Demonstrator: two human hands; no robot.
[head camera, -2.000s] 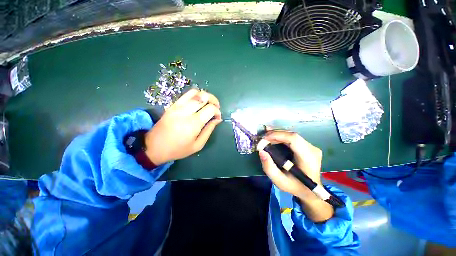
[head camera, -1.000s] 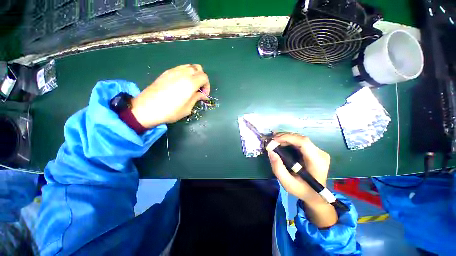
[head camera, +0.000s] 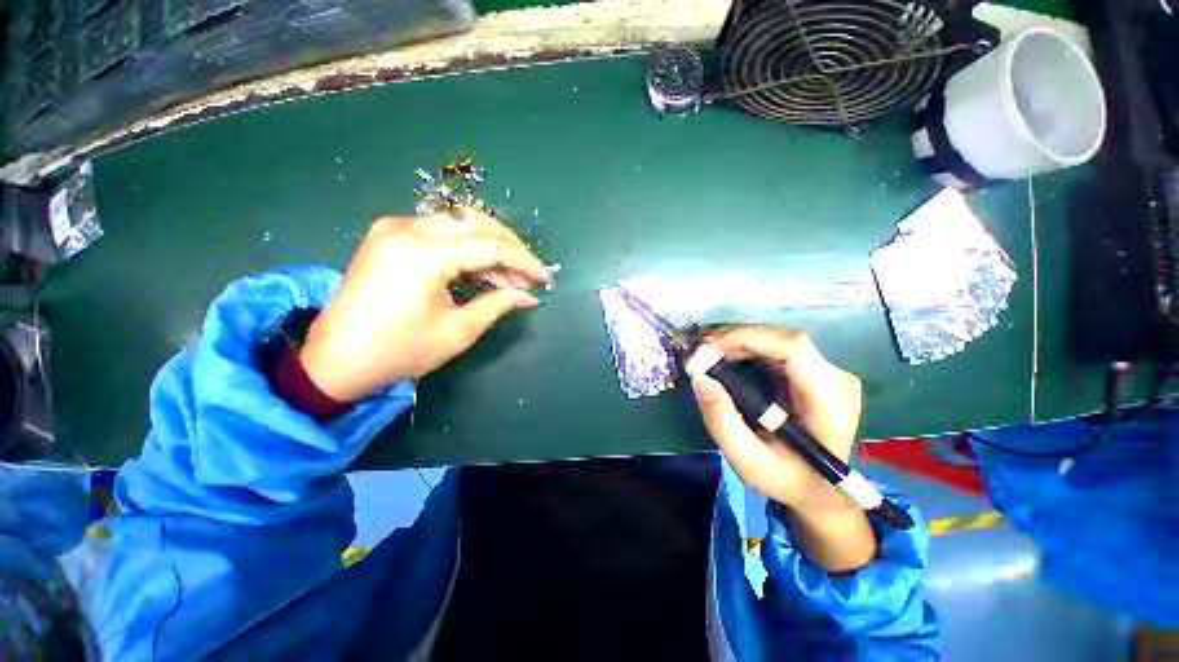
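Observation:
A small bright circuit board (head camera: 639, 356) lies on the green bench mat in front of me. My right hand (head camera: 781, 420) holds a black soldering iron (head camera: 812, 453) with pale bands, its thin tip over the board. My left hand (head camera: 420, 304) is left of the board, palm down. Its thumb and fingertips pinch a tiny whitish component (head camera: 552, 274), a little short of the board. A loose pile of tiny white, silver and yellowish components (head camera: 449, 188) lies just behind my left hand, which hides part of it.
Overlapping bright boards (head camera: 944, 281) lie at the right. A wire-grille fan (head camera: 834, 62), a small round jar (head camera: 676, 80) and a white tub (head camera: 1021, 110) stand at the back. A small packet (head camera: 75, 211) lies far left; clear trays (head camera: 220, 58) lie beyond the bench edge.
My left hand has come away from the pile towards the board, with a tiny component at its fingertips. My right hand and the iron have hardly moved. The view has shifted slightly.

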